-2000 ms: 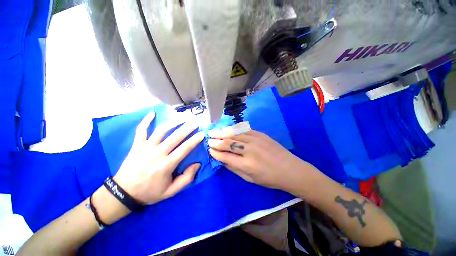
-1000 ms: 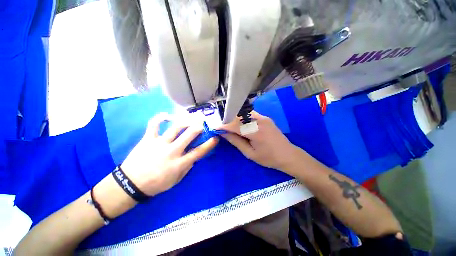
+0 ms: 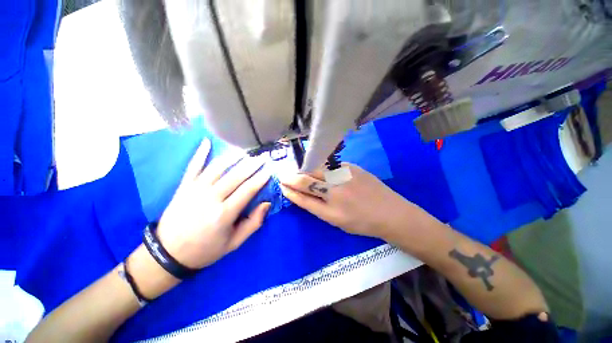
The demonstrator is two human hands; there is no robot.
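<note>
A large royal-blue garment panel [image 3: 221,288] lies on the table under the machine head. A lighter blue rectangular piece [image 3: 158,174] lies on it near the needle. My left hand [image 3: 215,208] lies with spread fingers on the lighter piece, pressing it. My right hand [image 3: 349,201] has its fingertips together at a small bunched blue edge [image 3: 276,194] just in front of the needle area; they appear to pinch it. The presser foot and needle area [image 3: 278,153] is washed out by lamp glare and partly hidden by the machine head.
The whitish sewing machine head [image 3: 255,60] with purple lettering fills the top. Its tension knob [image 3: 444,120] hangs above my right hand. Blue pieces [image 3: 530,161] are stacked at the right, long blue layers [image 3: 27,100] at the left. A ruler marking [image 3: 295,285] runs along the front edge.
My left fingers have spread flatter on the cloth since one second ago, and my right hand has shifted slightly. The camera view has moved, so the machine head appears further right and larger.
</note>
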